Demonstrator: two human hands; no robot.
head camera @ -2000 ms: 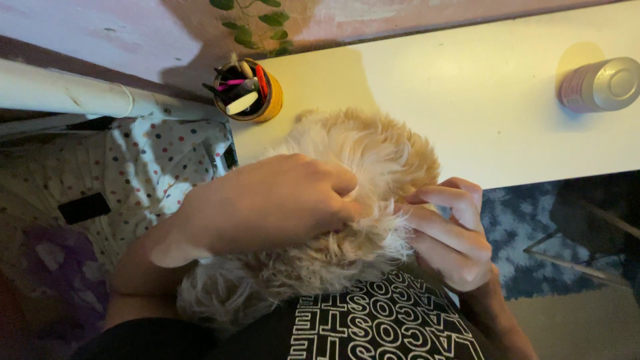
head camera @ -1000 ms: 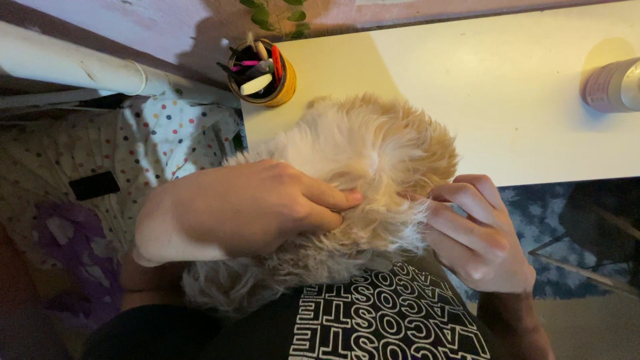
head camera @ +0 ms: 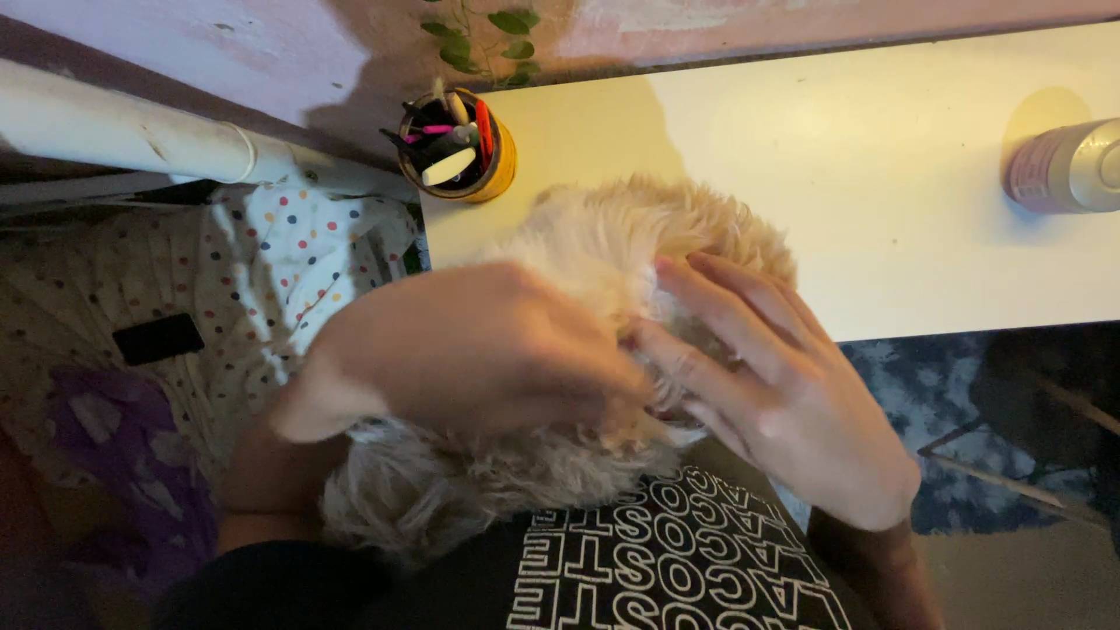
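A small animal with long cream and tan fur (head camera: 604, 232), probably a dog, lies against my dark shirt and partly over the edge of a pale yellow table (head camera: 875, 175). Its face cannot be made out. From the left, my left hand (head camera: 490, 350) reaches across its body, blurred, with fingertips in the fur near those of the other hand; whether they pinch it is hidden. My right hand (head camera: 770, 385) rests on the fur from the right, fingers apart and slightly bent, the tips close to a parting in the coat.
A yellow cup (head camera: 503, 166) of pens and tools stands at the table's left corner, below a leafy plant (head camera: 512, 35). A can (head camera: 1067, 166) is at the right. Left are a white pipe (head camera: 175, 140), dotted cloth (head camera: 297, 227), a dark phone-like object (head camera: 158, 339) and purple cloth (head camera: 131, 437).
My right hand has moved left and further over the fur, from the animal's right edge, and its fingers have spread. My left hand has stayed over the body, now blurred by motion.
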